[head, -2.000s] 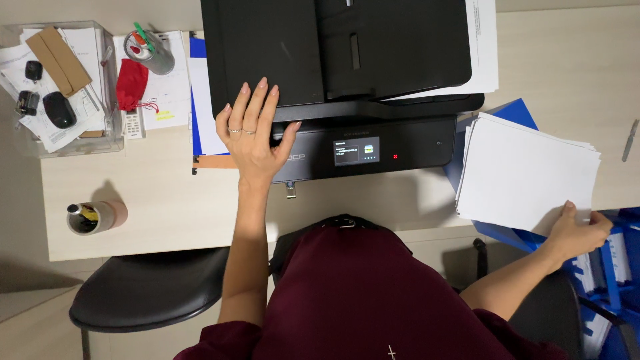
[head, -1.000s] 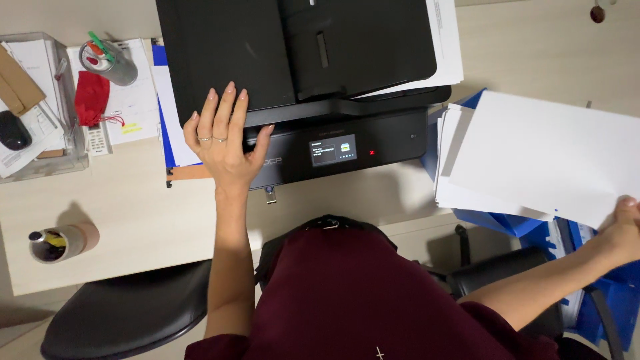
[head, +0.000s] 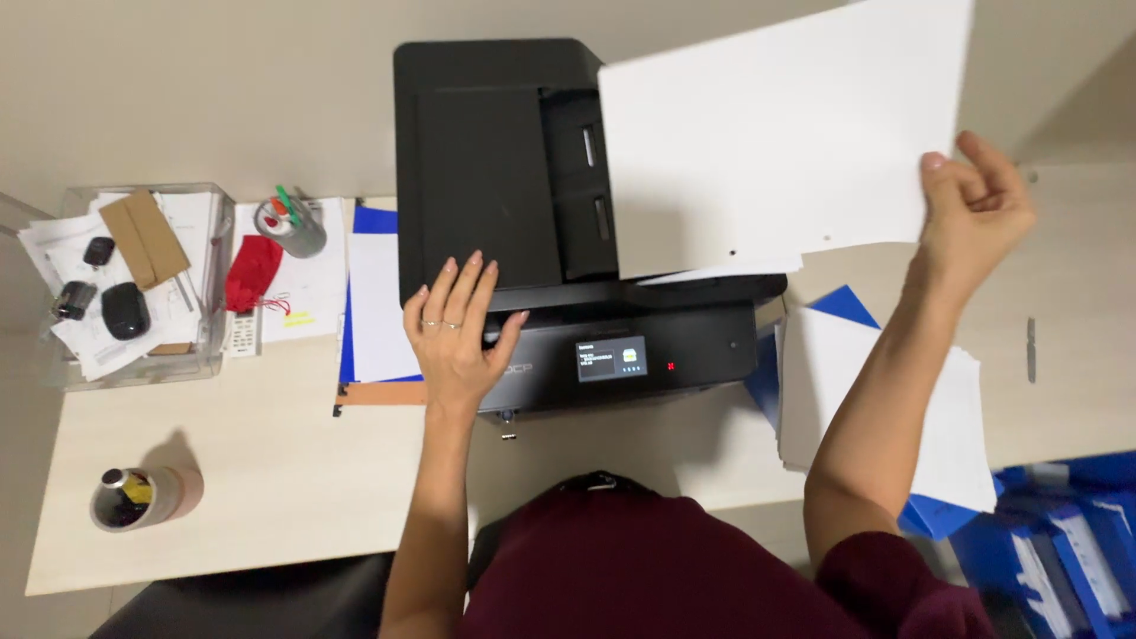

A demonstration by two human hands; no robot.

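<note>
My left hand (head: 457, 342) lies with fingers apart on the front edge of the lid of a black multifunction printer (head: 479, 177). Between the thumb and fingers of my right hand (head: 976, 204) is the right edge of a white paper sheet (head: 781, 142), with punched holes along its near edge. That sheet hangs over the right part of the printer's document feeder, above other paper partly hidden under it. A lit screen (head: 612, 358) shows on the printer's front panel. Under my right forearm, a stack of white paper (head: 954, 435) rests on something blue.
A clear plastic tray (head: 217, 266) with papers, a brown envelope and a car key stands at the left. Near it are a red pouch (head: 254, 271), a pen holder (head: 306, 232) and a cup of pens (head: 164, 497). Blue binders (head: 1074, 550) sit at lower right, a black chair (head: 257, 599) at lower left.
My right hand has moved from the stack at the right up beside the printer, carrying a sheet over the feeder. My left hand stays on the printer. The view has shifted.
</note>
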